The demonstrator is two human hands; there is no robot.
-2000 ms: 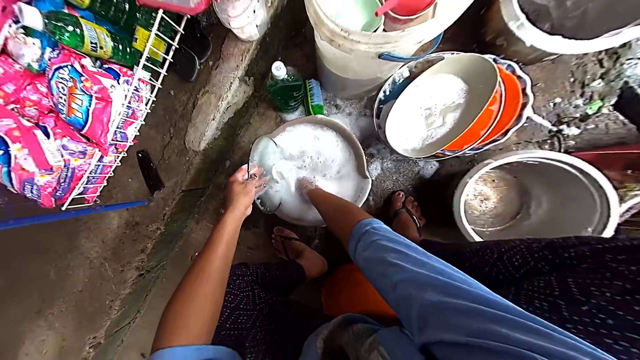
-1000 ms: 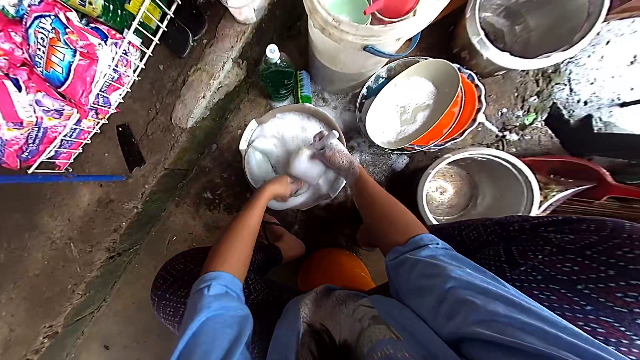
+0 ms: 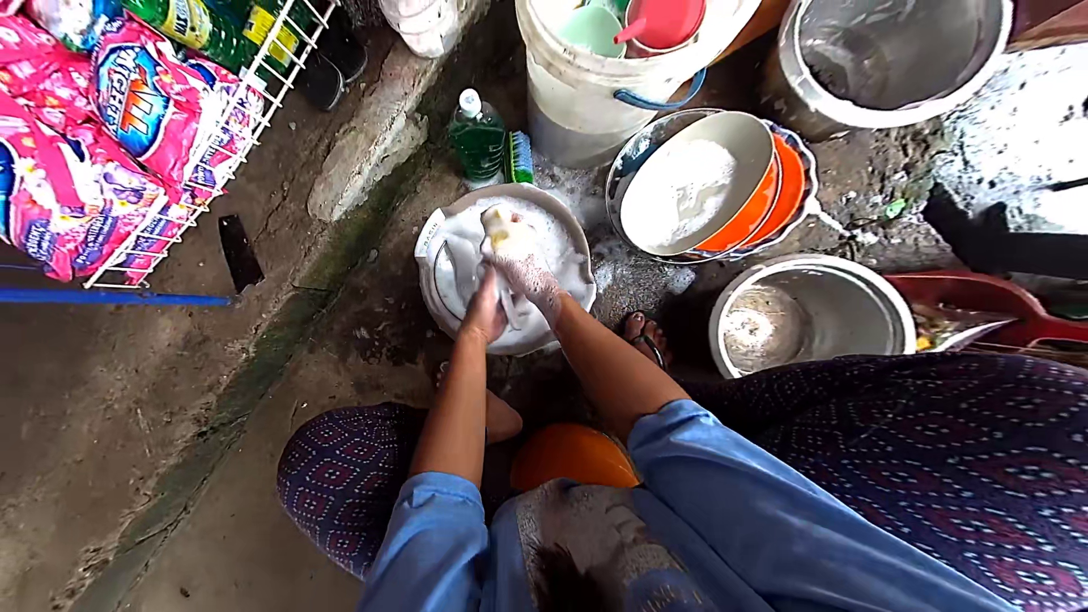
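Note:
A round pale basin (image 3: pixel 580 234) full of white suds stands on the ground ahead of me. Over it, my right hand (image 3: pixel 525 270), coated in foam, grips a soapy yellowish sponge (image 3: pixel 501 228). My left hand (image 3: pixel 486 308) is close against it, lower and to the left. A thin whitish piece shows between the two hands; foam and fingers hide what it is and whether the left fingers hold it. A rounded clear rim (image 3: pixel 442 270), perhaps of a glass dish, pokes out of the suds at the basin's left side.
Behind the basin are a green liquid bottle (image 3: pixel 477 140), a scrub brush (image 3: pixel 519 158) and a tall white bucket (image 3: pixel 568 81). Orange and white bowls (image 3: pixel 688 191) lie stacked to the right, near a metal pot (image 3: pixel 897 310) and a larger pot (image 3: pixel 799 59). A wire rack (image 3: pixel 246 140) holds detergent packets at left.
Two seconds ago my left hand held a clear glass dish at the basin's left edge; it is now beside my right hand. My right hand has risen out of the suds, showing the sponge.

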